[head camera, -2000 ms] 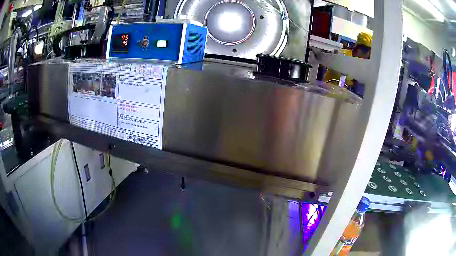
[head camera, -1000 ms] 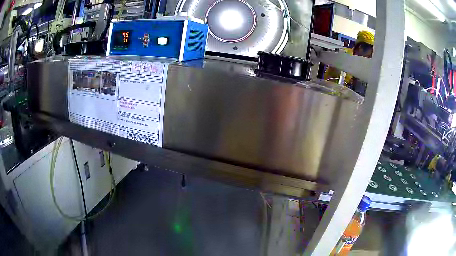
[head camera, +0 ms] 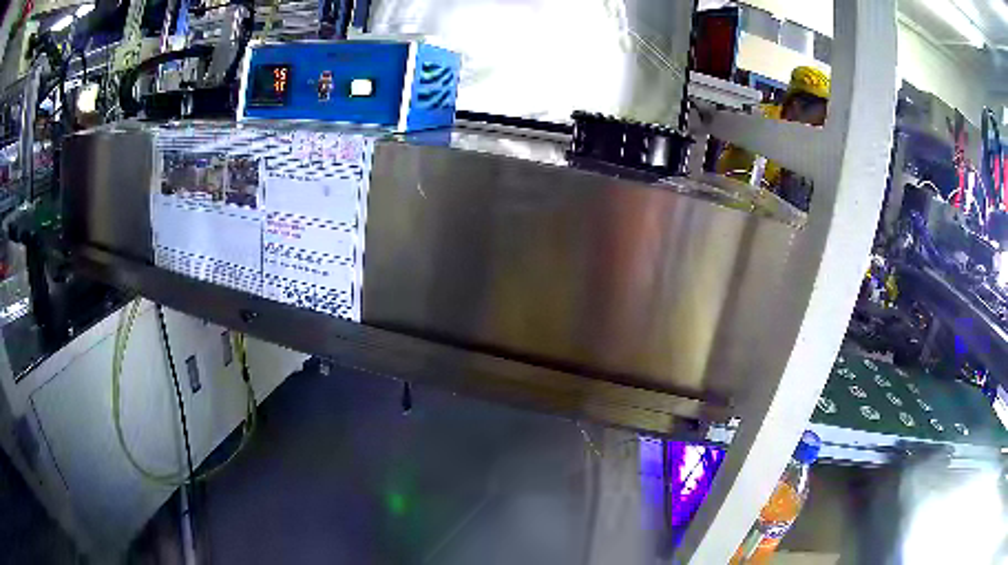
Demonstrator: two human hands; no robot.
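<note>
Neither of my hands is in the picture. A wide brushed steel machine housing [head camera: 553, 276] lies in front of me. A blue control box [head camera: 326, 86] with red digits and a small lit switch stands on its top. A white instruction sheet [head camera: 260, 226] with photos and text is on the steel front. A black ribbed round fixture [head camera: 628, 144] sits on the top at the right. Behind the box, a large pale surface [head camera: 542, 61] is washed out by glare. Small pale round parts [head camera: 868, 413] lie in rows on a green conveyor belt [head camera: 842, 377] at the right.
A thick white slanting post [head camera: 818, 265] crosses the right side. An orange drink bottle [head camera: 783, 502] with a blue cap stands beside it. A yellow hose [head camera: 117, 408] loops by a white cabinet [head camera: 83, 403]. A person in a yellow cap [head camera: 810, 81] is behind. Purple light glows below.
The silver disc with rings behind the control box has given way to bright glare. The purple glow, absent one second ago, shows again. The round parts on the belt have shifted slightly.
</note>
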